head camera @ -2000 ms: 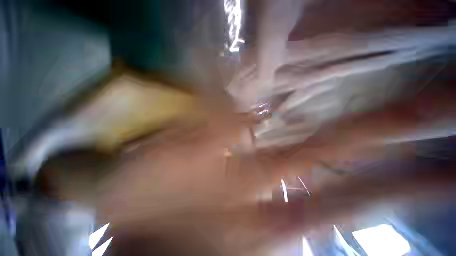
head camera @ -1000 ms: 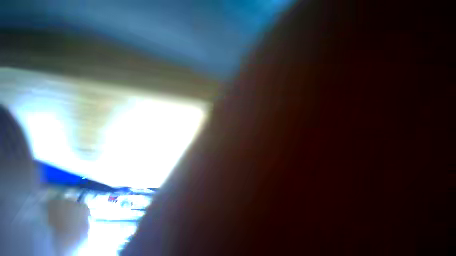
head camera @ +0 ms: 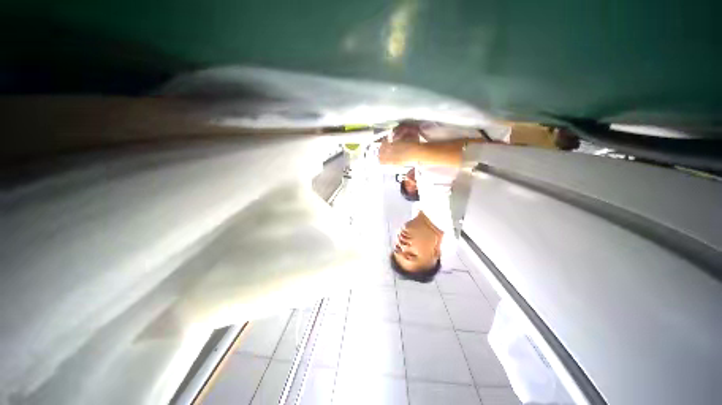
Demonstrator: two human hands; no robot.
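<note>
The view is upside down. A blurred green surface [head camera: 538, 55] fills the top, with a glossy, whitish, film-like edge [head camera: 317, 95] beneath it. A large, pale, blurred shape [head camera: 182, 237], possibly cloth or a sleeve, covers the left side. A brown blurred band [head camera: 87, 123] lies at the upper left; I cannot tell what it is. Neither of my hands can be made out. No held part or tool shows.
Another person [head camera: 427, 206] appears inverted near the middle, with a bare forearm [head camera: 423, 152] beside the green surface. A second head [head camera: 409, 186] shows behind. A tiled surface [head camera: 427, 348] lies below them. Long grey-white panels [head camera: 586, 237] run along the right.
The large skin-coloured blur and the later dark shape covering the right side are gone. The camera has swung, and an inverted view of people and tiles now shows.
</note>
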